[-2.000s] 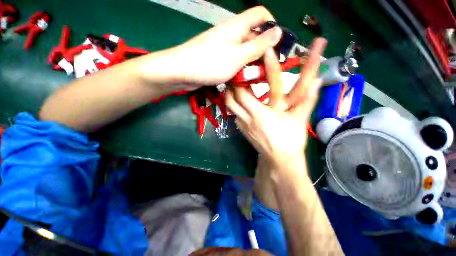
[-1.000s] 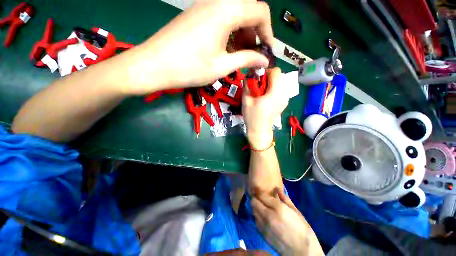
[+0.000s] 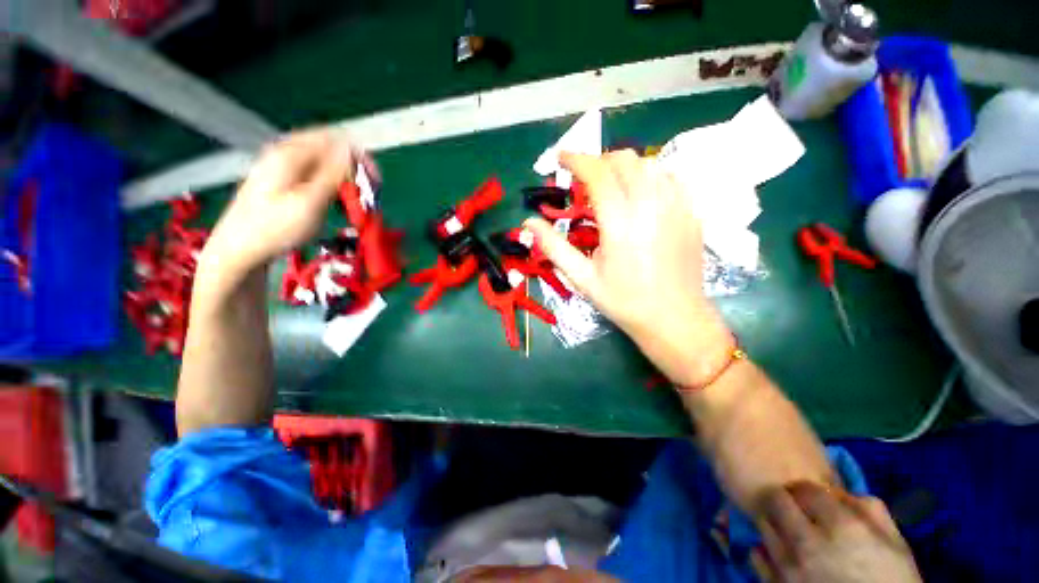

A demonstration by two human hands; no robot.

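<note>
My left hand (image 3: 269,207) is at the left, blurred, with its fingertips closed on the upper end of a red spring clamp (image 3: 374,241) with a white patch, above a small group of clamps and white pieces. My right hand (image 3: 647,241) is over the central pile, thumb and fingers apart, and appears to hold nothing. Beside its thumb are red clamps (image 3: 507,305) with black units (image 3: 492,267) in or against them. The fingers partly hide other clamps and a black piece.
White paper (image 3: 723,171) and clear film (image 3: 579,321) lie by the pile. At right are a red-handled tool (image 3: 826,251), silver bottle (image 3: 823,71), blue box (image 3: 877,120) and fan (image 3: 991,251). More clamps (image 3: 165,273) and a blue bin (image 3: 63,239) are left. Another hand (image 3: 837,535) shows bottom right.
The view has swung left. My hands, together around a red clamp and a dark piece before, are now apart: the left over the left-hand clamps, the right open over the central pile.
</note>
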